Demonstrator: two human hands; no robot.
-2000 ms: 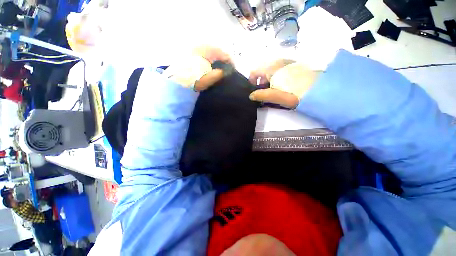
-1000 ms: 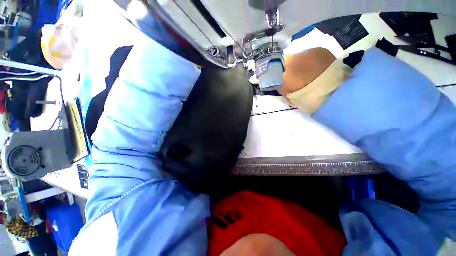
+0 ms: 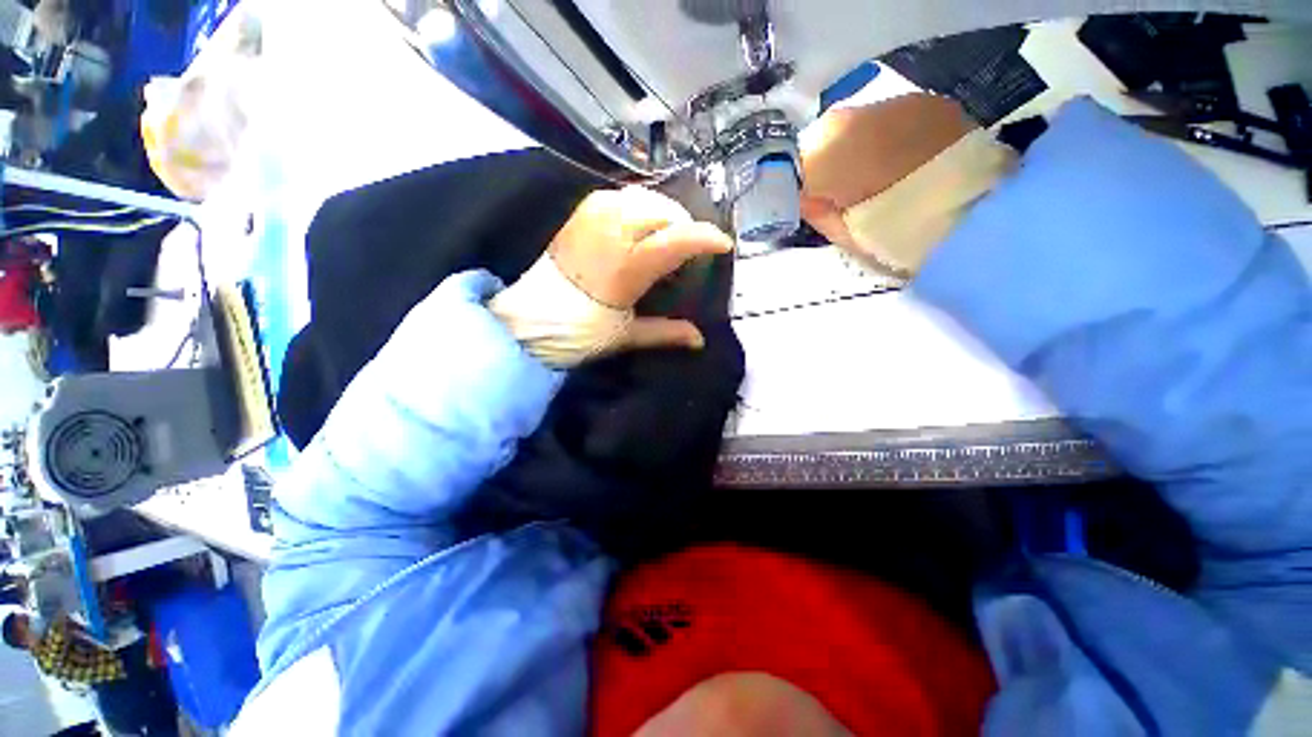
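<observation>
A large black cloth (image 3: pixel 432 245) lies left of the needle area and hangs over the table's front edge. My left hand (image 3: pixel 626 281) is over the cloth near its right edge, thumb and fingers apart. My right hand (image 3: pixel 885 166) is just right of the sewing machine's grey-blue attachment (image 3: pixel 767 199); its fingertips are hidden behind the attachment, so I cannot tell if it holds anything. The metal parts at the needle (image 3: pixel 705 151) are close to the cloth's upper right edge; the needle point is not clear.
The machine head (image 3: pixel 921 22) spans the top. Dark labels (image 3: pixel 971 72) lie at the upper right, with dark snips (image 3: pixel 1223 137) beside more dark pieces. A ruler strip (image 3: pixel 921 458) runs along the front edge. A person in a checked top (image 3: pixel 72 651) and a blue bin (image 3: pixel 205 648) are far left.
The view has shifted from the hands together in front to the machine head overhead. My left hand, hidden a second ago, now shows over the cloth. My right hand has moved to beside the attachment.
</observation>
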